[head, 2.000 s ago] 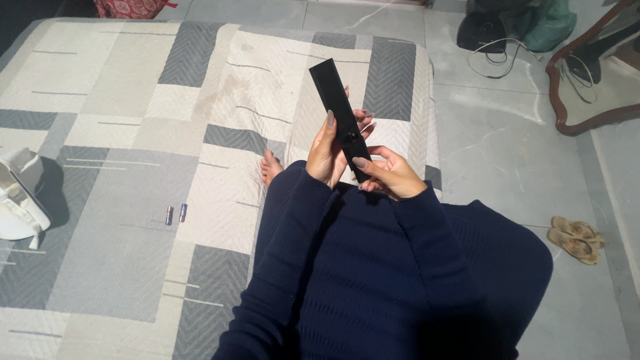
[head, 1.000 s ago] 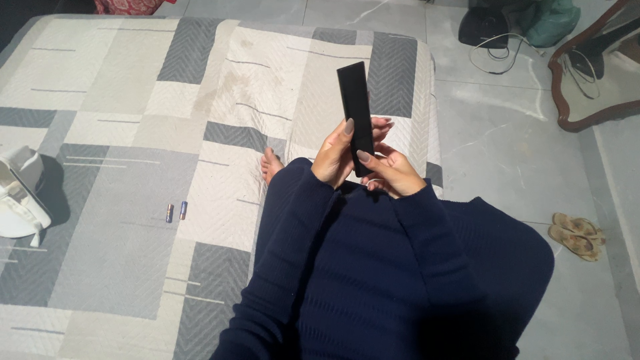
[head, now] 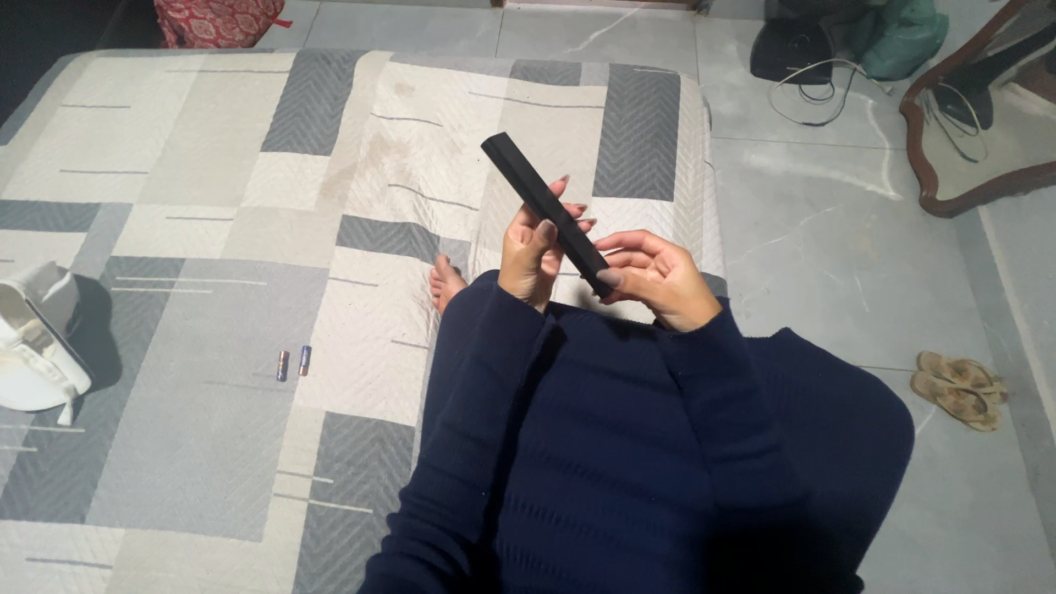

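Observation:
A long, slim black object (head: 536, 194), which looks like a remote control, is tilted between my hands above my lap, its far end pointing up and left. My left hand (head: 535, 252) grips its middle, with the thumb on the near side and the fingers behind. At its lower end my right hand (head: 656, 276) pinches it between thumb and fingers. Any buttons are hidden from view. Two small cylindrical batteries, one brownish (head: 283, 366) and one blue (head: 304, 360), lie side by side on the patchwork-patterned bedspread (head: 223, 330) to the left.
On the bed's left edge of view sits a white bag (head: 41, 338). A red patterned bag (head: 216, 22) is beyond the bed. The tiled floor at right holds sandals (head: 959, 390), a black device (head: 792, 51) with a cable, a teal bag (head: 903, 37) and a wood-framed mirror (head: 928, 181).
The black object has turned from nearly upright to a slant toward the upper left, and now shows a narrower side. Both hands still hold it. The batteries have not moved.

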